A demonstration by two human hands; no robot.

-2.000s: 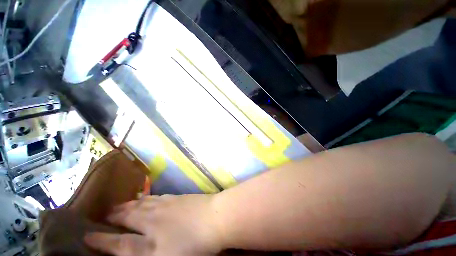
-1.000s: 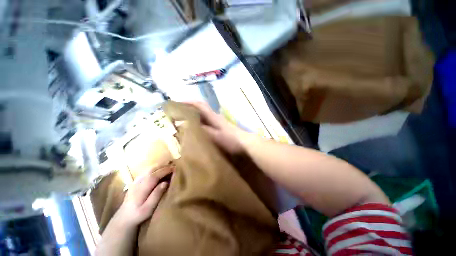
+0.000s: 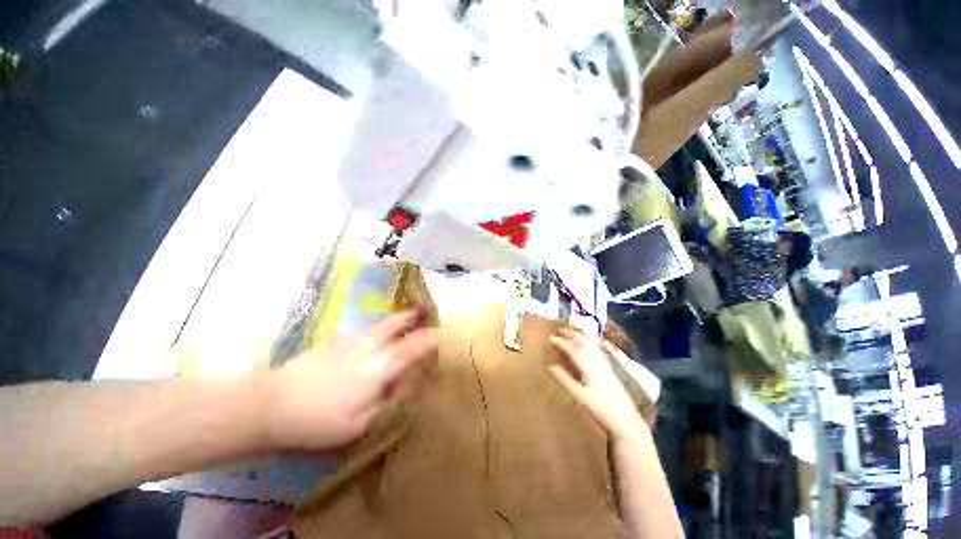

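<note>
The brown bag body (image 3: pixel 527 432) spreads from the machine down to the front, with a dark line down its middle. My left hand (image 3: pixel 348 384) lies over its left edge with fingers apart; whether it pinches cloth is hidden. A brown fold stands by its fingertips. My right hand (image 3: pixel 592 381) rests on the bag's right edge, fingers spread, holding nothing visible. A pale yellowish jig plate (image 3: pixel 514 321) lies at the bag's top edge between my hands. The white machine head (image 3: pixel 474 137) with a red logo stands above and hides the needle area.
At left is the pale table sheet (image 3: pixel 248 226) with slots and yellow tape. A small red and black object (image 3: pixel 398 226) lies beside the head. A screen in a white frame (image 3: pixel 643 261) stands at right. Brown material (image 3: pixel 695 90) and workstations are behind.
The view has turned, bringing the machine head and the factory into sight. The bag now lies flatter below the head, with my hands at its two sides.
</note>
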